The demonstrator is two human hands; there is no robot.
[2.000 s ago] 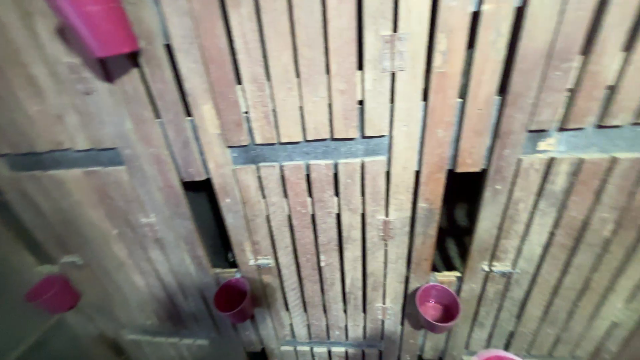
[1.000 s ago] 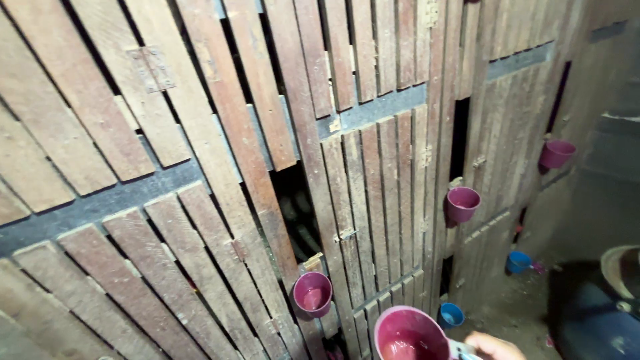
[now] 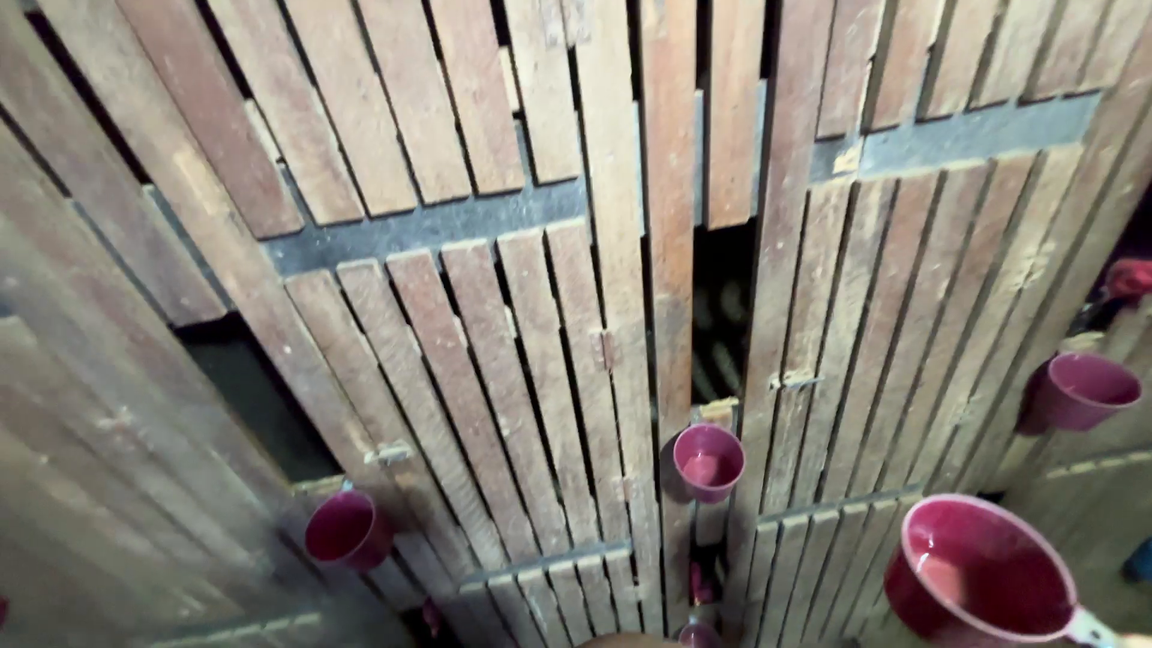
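A pink plastic dipper (image 3: 981,571) with a pale handle (image 3: 1091,627) is at the lower right, some liquid seemingly inside. Its handle runs to the lower right corner, where only a sliver of my right hand (image 3: 1139,640) shows, closed on it; the fingers are hidden. A small tan rounded shape (image 3: 630,642) pokes up at the bottom edge; whether it is part of my left hand I cannot tell. Nearest the dipper on the wall are a pink cup (image 3: 709,463) below a dark opening and another pink cup (image 3: 1089,391) at the right.
A slatted wooden wall (image 3: 504,360) with hinged panels and dark gaps fills the view. One more pink cup (image 3: 349,531) hangs at the lower left, and a further one (image 3: 699,634) shows low in the middle. A blue container (image 3: 1140,560) is partly visible at the right edge.
The view has swung left along the wall since one second ago. My right hand, plainly seen on the dipper's handle then, is now mostly cut off by the frame.
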